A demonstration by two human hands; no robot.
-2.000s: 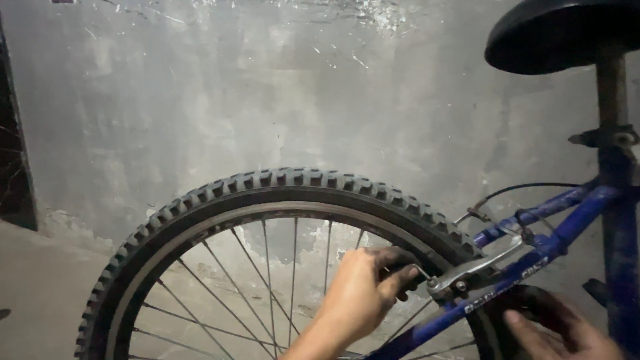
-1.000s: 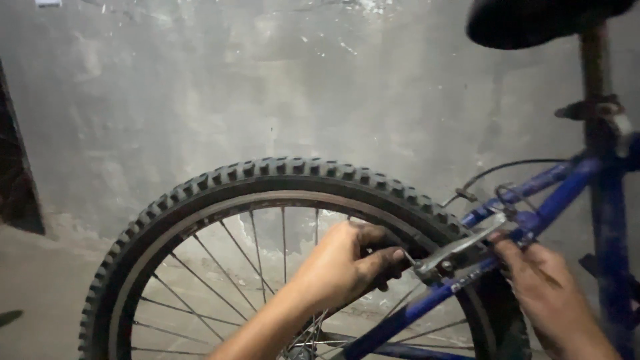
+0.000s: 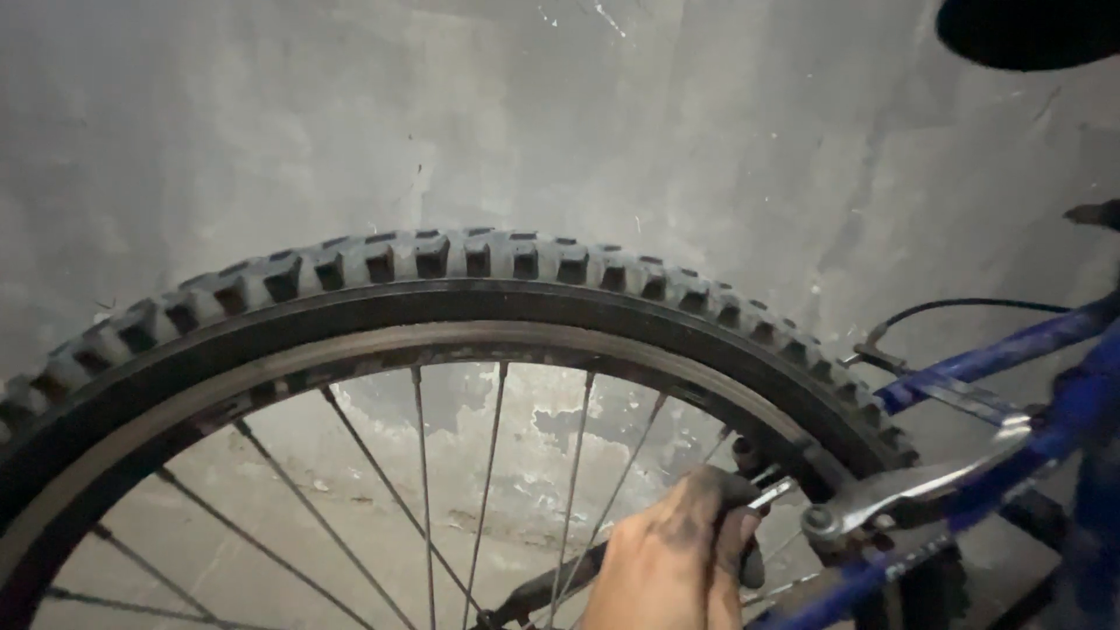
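My left hand (image 3: 678,542), smudged dark at the fingers, is closed at the lower right inside the wheel. A small shiny metal rod (image 3: 772,495) sticks out from its fingertips. Just to the right is the silver brake arm (image 3: 910,499) on the blue bicycle frame (image 3: 840,591); a gap shows between the rod and the arm. The bicycle wheel with its knobby black tire (image 3: 525,262) fills the middle and left. A small dark part (image 3: 746,453) lies beside the fingers at the rim; what it is cannot be told. My right hand is out of view.
A black brake cable (image 3: 971,304) arches above the blue upper frame tube (image 3: 1006,350). The dark saddle (image 3: 1024,35) is at the top right. Thin spokes (image 3: 424,472) cross the space left of my hand. A grey, peeling wall (image 3: 525,131) stands behind the wheel.
My right hand, at the brake arm one second ago, is out of view. My left hand stays near the brake arm's lower end. The view has moved closer to the wheel.
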